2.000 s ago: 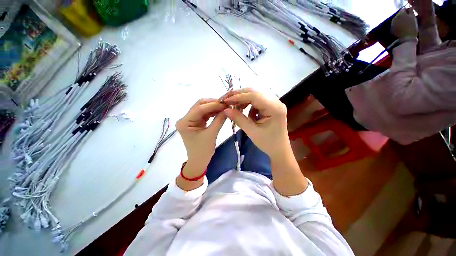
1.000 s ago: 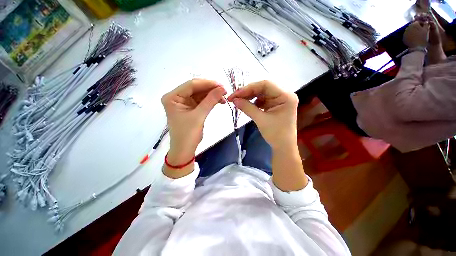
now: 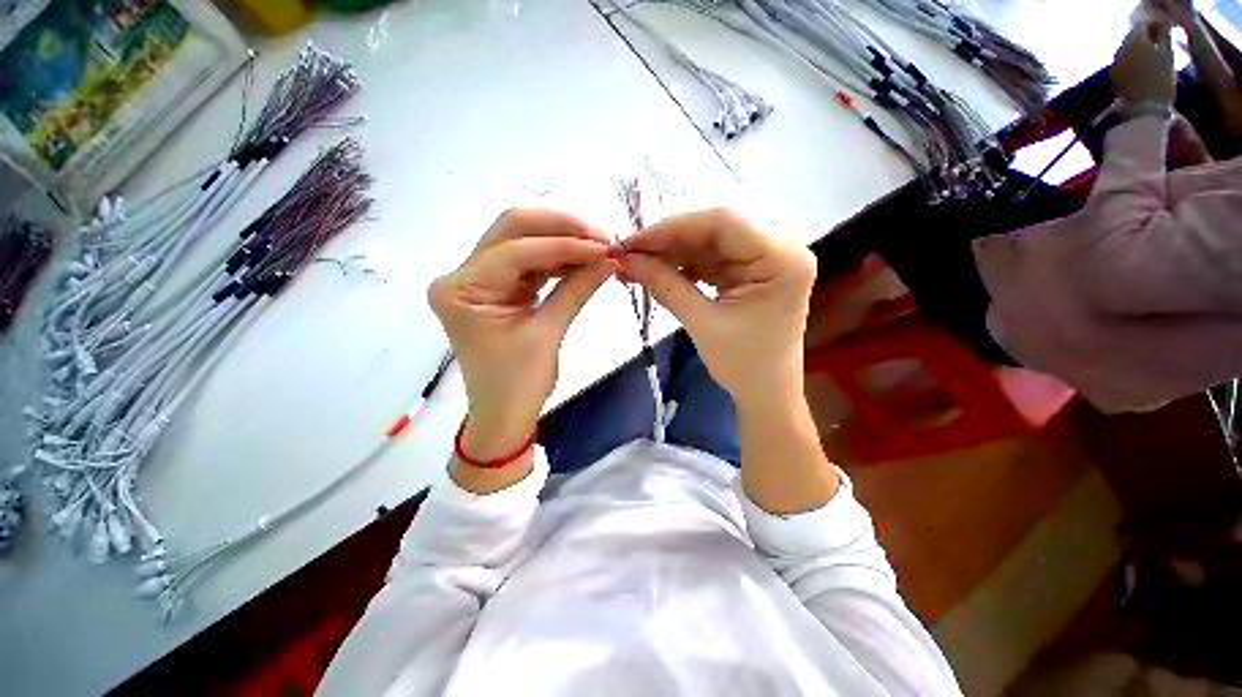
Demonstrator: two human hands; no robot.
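The cable in hand (image 3: 659, 395) hangs over my lap, with thin lead wires (image 3: 639, 306) fanning up from a dark sleeve between my hands. My left hand (image 3: 518, 293) and my right hand (image 3: 729, 293) meet at the fingertips and pinch the thin wires there. Whatever tiny part sits between the fingertips is too small and hidden to tell. More wire ends stick up just beyond the fingers, over the white table.
Harness bundles (image 3: 177, 327) lie at left, beside a lone cable (image 3: 320, 493) with an orange-red band. More bundles (image 3: 885, 82) lie at upper right. A printed packet (image 3: 102, 89) is upper left. A person's sleeve (image 3: 1110, 259) and a red stool (image 3: 899, 395) are at right.
Since two seconds ago my hands moved slightly apart, then my fingertips came together again at the wires. The view has shifted a little. The neighbour's hands have moved up.
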